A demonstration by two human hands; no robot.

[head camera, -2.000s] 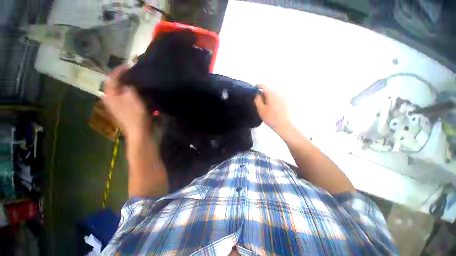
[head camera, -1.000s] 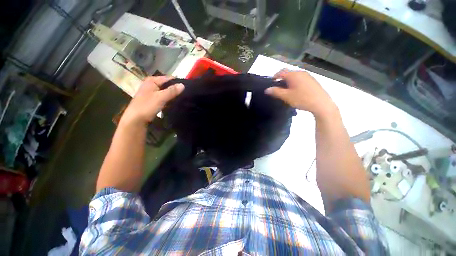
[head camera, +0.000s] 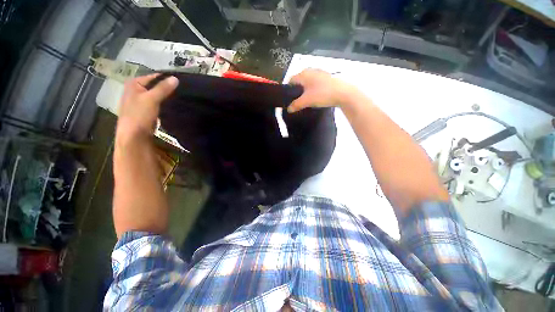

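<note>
A black garment (head camera: 243, 134) hangs between my hands in front of me, over the table edge and down towards my lap. Its thicker top band (head camera: 228, 90) runs fairly straight from hand to hand. My left hand (head camera: 143, 100) grips the band's left end, thumb on top. My right hand (head camera: 313, 88) grips it further right. A small white label (head camera: 281, 122) hangs on the cloth just below my right hand. The garment's right part lies against the white table (head camera: 371, 109). Folds in the black cloth are too dark to tell apart.
A red bin (head camera: 251, 77) shows only its edge behind the garment. A sewing machine (head camera: 478, 164) with round dials stands at the right, with scissors (head camera: 546, 279) at the far right edge. Another machine table (head camera: 137, 55) stands at the upper left. Shelves with cloth are at the far left.
Both hands first came to the garment's top edge and raised it. Since then they have moved left with the band, now stretched straighter between them. The view has turned, and less of the bin shows.
</note>
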